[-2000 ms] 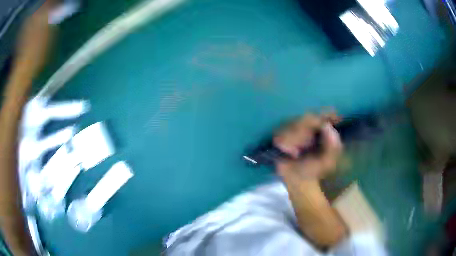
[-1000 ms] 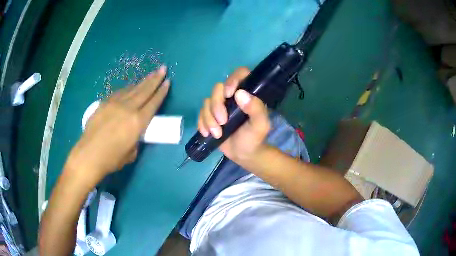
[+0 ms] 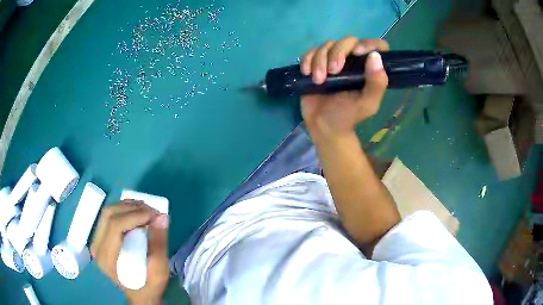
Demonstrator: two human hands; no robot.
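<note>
My right hand point(image 3: 345, 83) grips a thick black electric screwdriver point(image 3: 411, 68) above the bench's front edge. Its thin bit point(image 3: 253, 87) points left, towards loose small screws point(image 3: 178, 36) scattered over the green-teal bench. My left hand point(image 3: 134, 244) is closed around a white fan body point(image 3: 132, 259) low in the view. The handle's rounded end faces me, and a white part shows above my fingers. The bit and the fan body are well apart. Several more white fan bodies point(image 3: 74, 229) lie in a group left of my left hand, some with slotted round faces showing.
A pale rail point(image 3: 30, 80) curves along the bench's far left side. The bench edge point(image 3: 262, 161) runs diagonally by my body. Cardboard boxes point(image 3: 420, 193) stand on the floor at the right. A small white piece point(image 3: 31, 294) lies at the bottom left.
My left hand has moved down, away from the screws, and now holds the white fan body. The screwdriver has turned from pointing down-left to nearly level, and my right hand has moved up and right.
</note>
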